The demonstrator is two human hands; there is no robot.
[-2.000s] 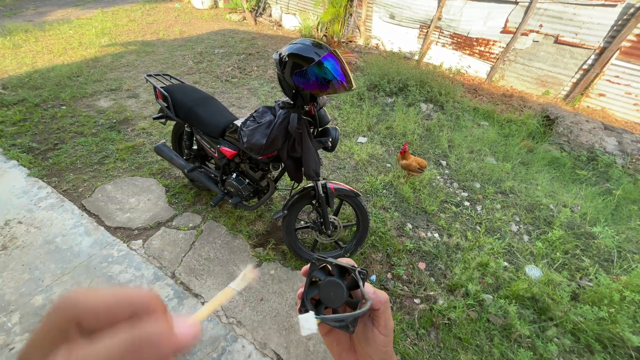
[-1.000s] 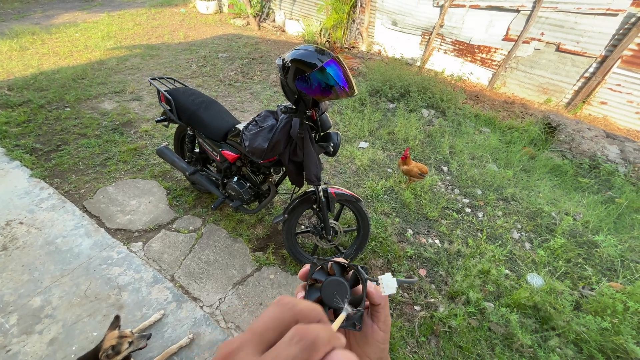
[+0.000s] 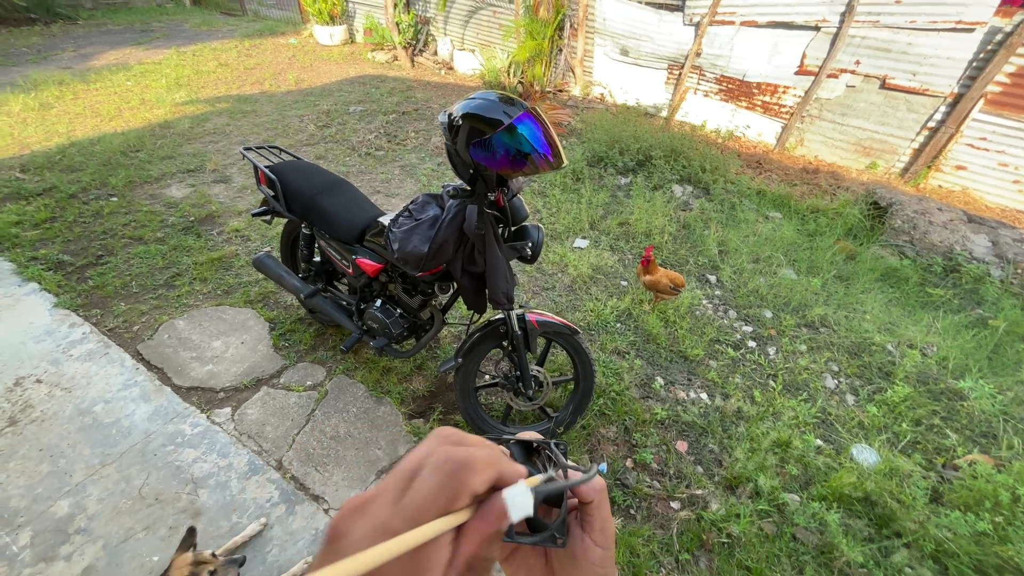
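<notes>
My left hand [image 3: 432,508] grips a small brush [image 3: 400,546] by its pale wooden handle, which slants down to the left. Its bristle end is at the black plastic cooling fan [image 3: 548,534], partly hidden by my fingers and the wires. In my right hand [image 3: 590,520], the fan is held by its square frame at the bottom centre. A white plug connector [image 3: 518,502] on the fan's dark cable lies in front of the frame, beside my left fingertips; whether they touch it I cannot tell.
Just beyond my hands stands a black and red motorcycle [image 3: 328,200] with a helmet [image 3: 500,136] and dark cloth at its handlebars. A rooster [image 3: 660,280] is on the grass. A dog [image 3: 212,560] lies on the concrete slab [image 3: 120,448]. A rusty corrugated metal fence [image 3: 864,120] runs behind.
My left hand has come from the far left over to the fan with the brush. The fan has been turned in my right hand, and its connector has shifted position.
</notes>
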